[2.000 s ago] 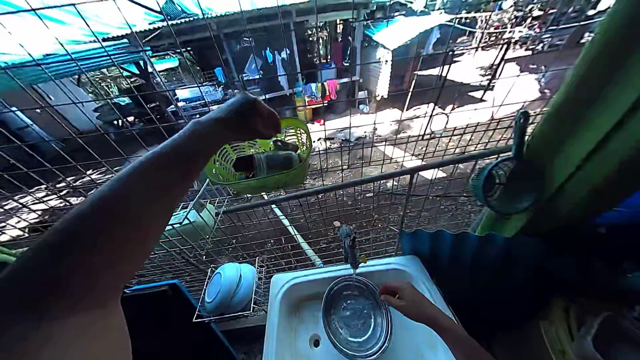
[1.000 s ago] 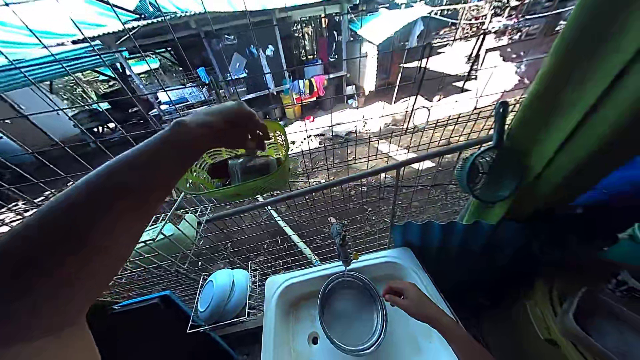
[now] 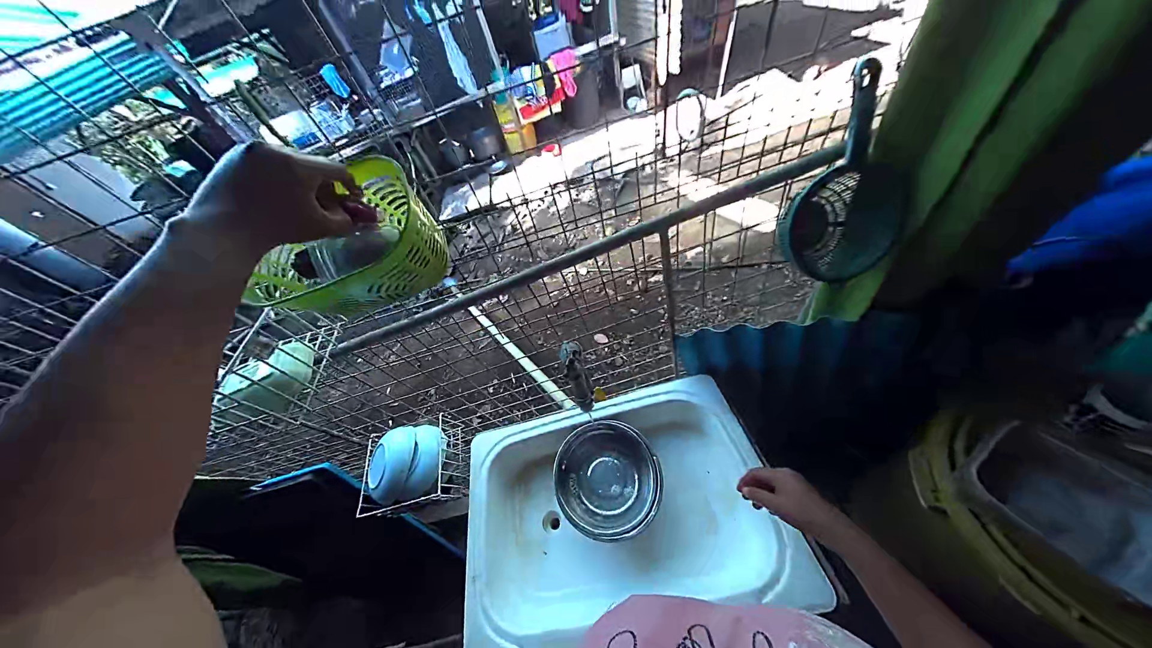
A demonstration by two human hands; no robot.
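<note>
My left hand [image 3: 283, 198] reaches into a green plastic basket [image 3: 418, 243] hung on the wire fence. Its fingers are at a clear container [image 3: 355, 252] inside; whether they grip it cannot be told. My right hand [image 3: 778, 495], fingers loosely curled, is over the right side of the white sink [image 3: 702, 558] and touches no bowl. A metal bowl [image 3: 607, 481] with a shiny rim stands in the sink under the tap [image 3: 576, 373], with a thin stream at the spout. The drain hole [image 3: 551, 520] shows left of the bowl.
Pale blue bowls [image 3: 408, 463] sit in a wire rack [image 3: 450, 486] left of the sink. A green strainer [image 3: 823, 220] hangs on the fence rail [image 3: 576, 256] at right. Corrugated sheet [image 3: 765, 355] stands behind the sink's right side, and a yellowish tub [image 3: 972, 540] is far right.
My right hand has let go of the metal bowl's rim and moved right, away from it. My left hand stays at the green basket. The view has shifted.
</note>
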